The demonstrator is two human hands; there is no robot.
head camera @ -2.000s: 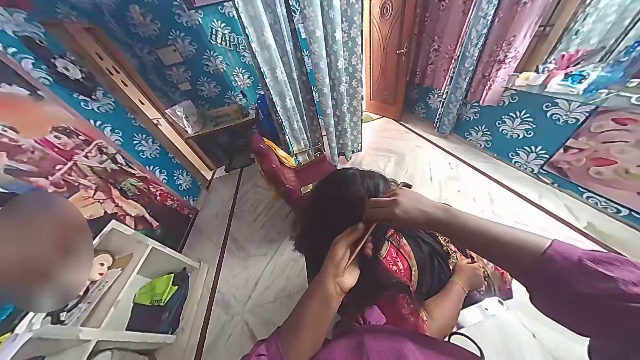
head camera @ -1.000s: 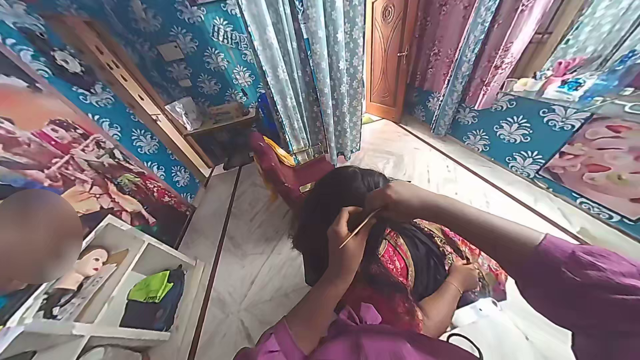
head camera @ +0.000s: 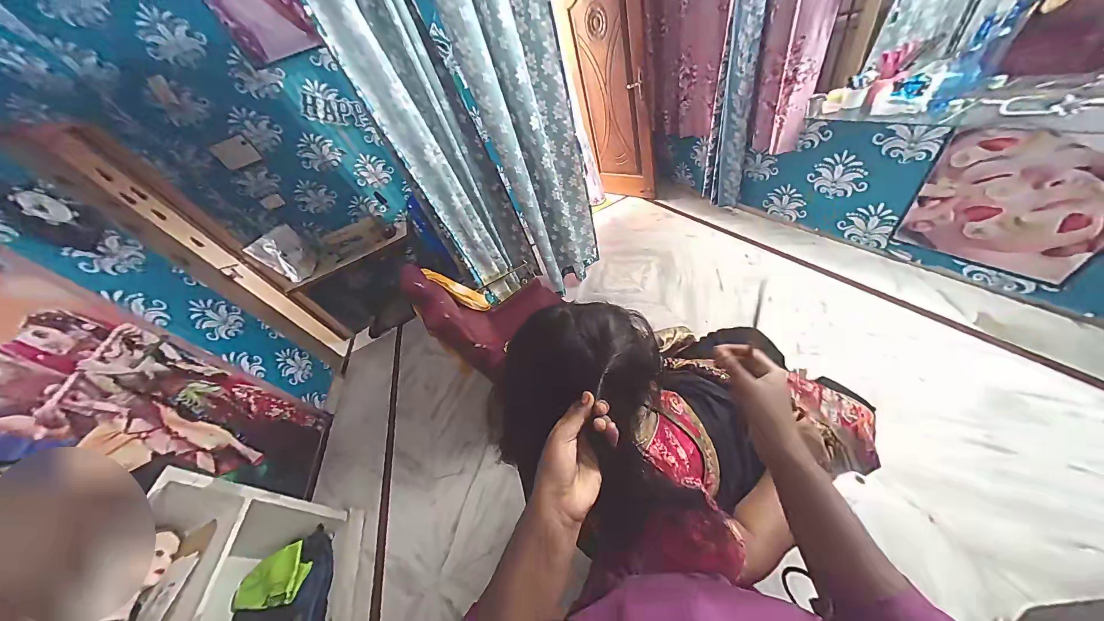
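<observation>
A seated person's long dark hair (head camera: 578,345) is just below the middle of the view, with a parting line across the head. My left hand (head camera: 573,457) holds a thin strand of that hair between thumb and fingers, at the near side of the head. To the right, my right hand (head camera: 759,379) is raised over the person's black and red patterned clothing (head camera: 690,435), away from the hair. Its fingers pinch a thin stick-like tool (head camera: 761,306), blurred and pointing up; its exact kind cannot be told.
A maroon chair (head camera: 483,323) stands beyond the person. White shelves (head camera: 345,535) with green and dark cloth are at the lower left. A blurred round shape covers the left edge. Curtains (head camera: 535,155) hang near a wooden door (head camera: 608,95). A counter (head camera: 1018,108) with several items is at the upper right.
My right hand has moved away from the hair to the right. The thin tool, earlier by my left hand, is now in my right. My left hand remains at the hair.
</observation>
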